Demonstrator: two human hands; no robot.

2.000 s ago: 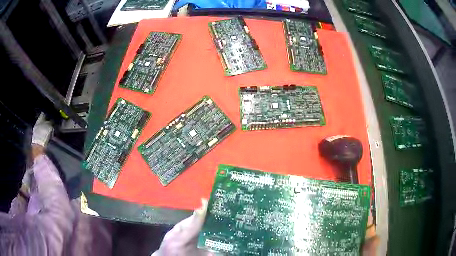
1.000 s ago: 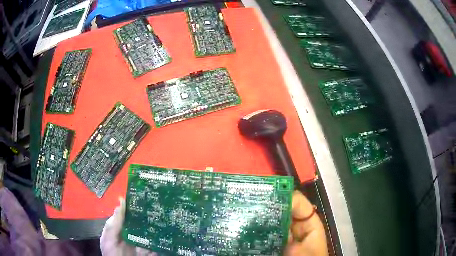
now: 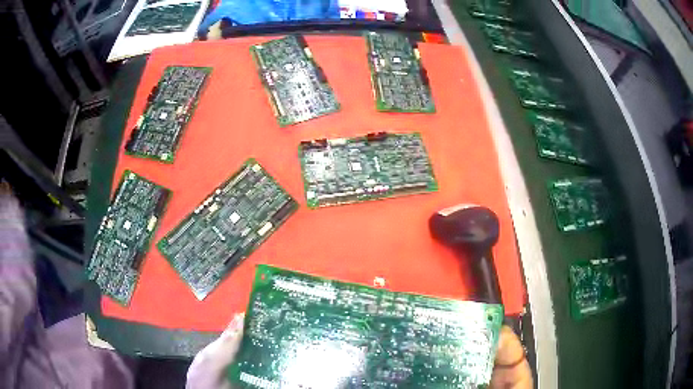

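A green circuit board (image 3: 365,334) is held up at the bottom centre, solder side facing me, shiny with glare at its lower left. My left hand (image 3: 216,355), in a white glove, grips its left edge. My right hand (image 3: 511,363), with bare fingers, grips its right edge. Both hands are partly hidden by the board and cut off by the frame's bottom edge. A tiny pale piece (image 3: 379,282) shows just above the board's top edge.
Several circuit boards (image 3: 368,169) lie component side up on the red-orange mat (image 3: 380,239). A black scanner (image 3: 467,228) lies at right. Boards sit on the green conveyor belt (image 3: 532,228). A person's sleeve (image 3: 45,334) is at left.
The view swung right, then partly back left. The board stays held in both hands, its glare now at lower left. The other person's gloved hand, seen at left earlier, no longer shows.
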